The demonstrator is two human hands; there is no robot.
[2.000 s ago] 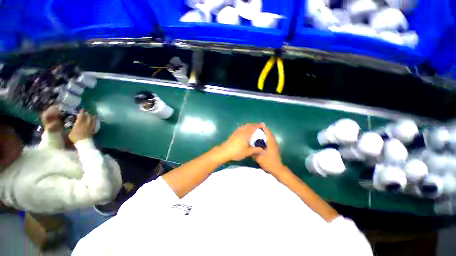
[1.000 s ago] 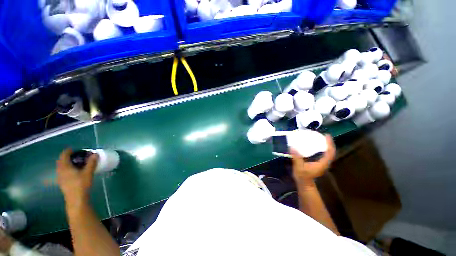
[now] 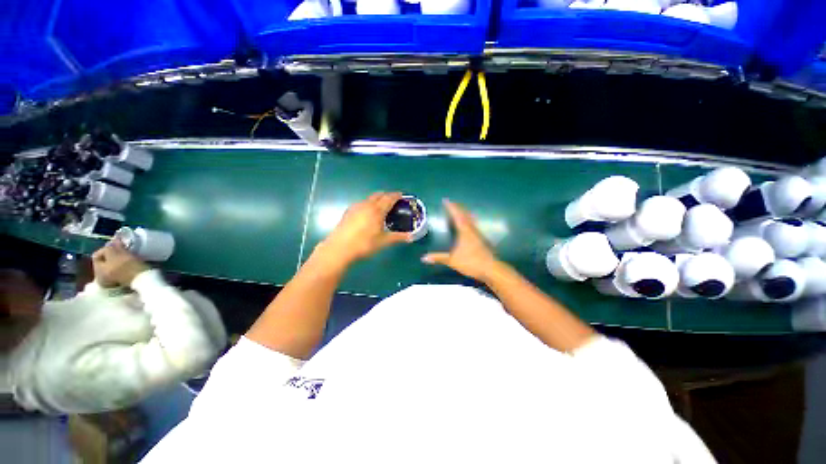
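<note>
A white camera housing (image 3: pixel 417 217) stands on the green bench in front of me, its open end facing up and showing dark insides with small coloured bits. My left hand (image 3: pixel 367 228) grips it from its left side. My right hand (image 3: pixel 464 245) is a little to the right of it, fingers apart, holding nothing and not touching it.
White camera units (image 3: pixel 706 227) stand in rows at the right of the bench (image 3: pixel 244 199). Blue bins (image 3: pixel 371 34) with white shells are above. Yellow-handled cutters (image 3: pixel 467 107) hang at the back. At left, another worker (image 3: pixel 118 326) holds a white cylinder beside part-built units (image 3: pixel 109 195).
The view has swung back left. My left hand has brought the open housing to the bench's middle. My right hand has let go of the camera unit at the right and come beside the housing.
</note>
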